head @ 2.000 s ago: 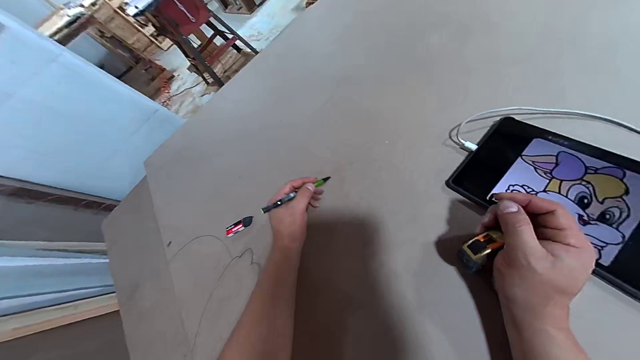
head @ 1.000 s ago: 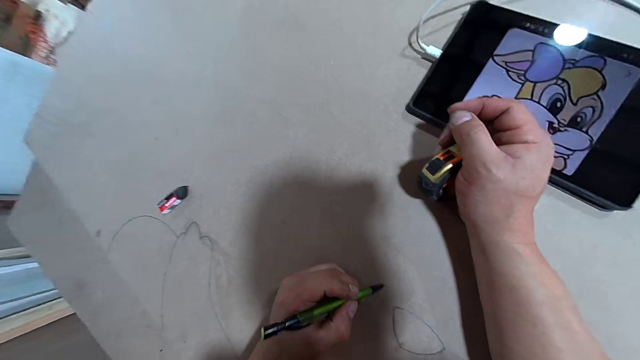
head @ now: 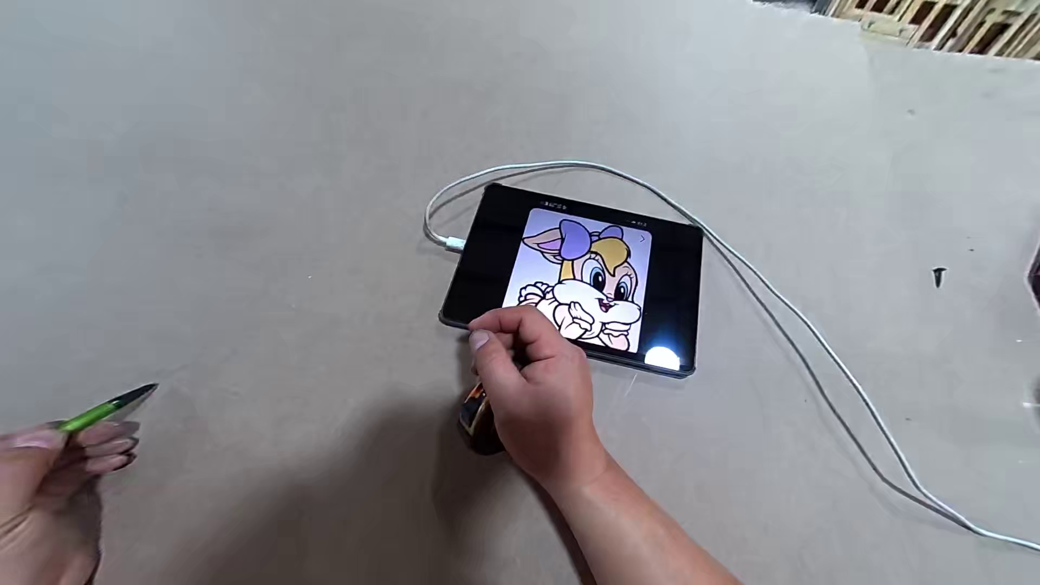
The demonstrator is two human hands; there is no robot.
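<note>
At the left edge, my left hand (head: 61,479) holds a green pen (head: 96,413) with a dark tip, which points up and to the right above the large grey-beige board (head: 292,244). My right hand (head: 532,390) is at the lower left edge of a black tablet (head: 479,280), thumb and forefinger pinched together, the other fingers curled. Under its left side shows part of a small yellow and black object (head: 475,410), perhaps a tape measure; whether the hand grips it cannot be told. On the tablet is a coloured cartoon rabbit, with a bright reflection at the lower right.
A white cable (head: 573,164) is plugged into the tablet's left side, loops over its top and runs to the lower right. A dark screw (head: 939,276) lies on the board at the right. Beyond the board's upper right edge are wooden slats (head: 934,20).
The view has swung to the right, so the tablet shows whole and the pencilled outlines and the red and black small object are out of view. My left hand still holds the pen.
</note>
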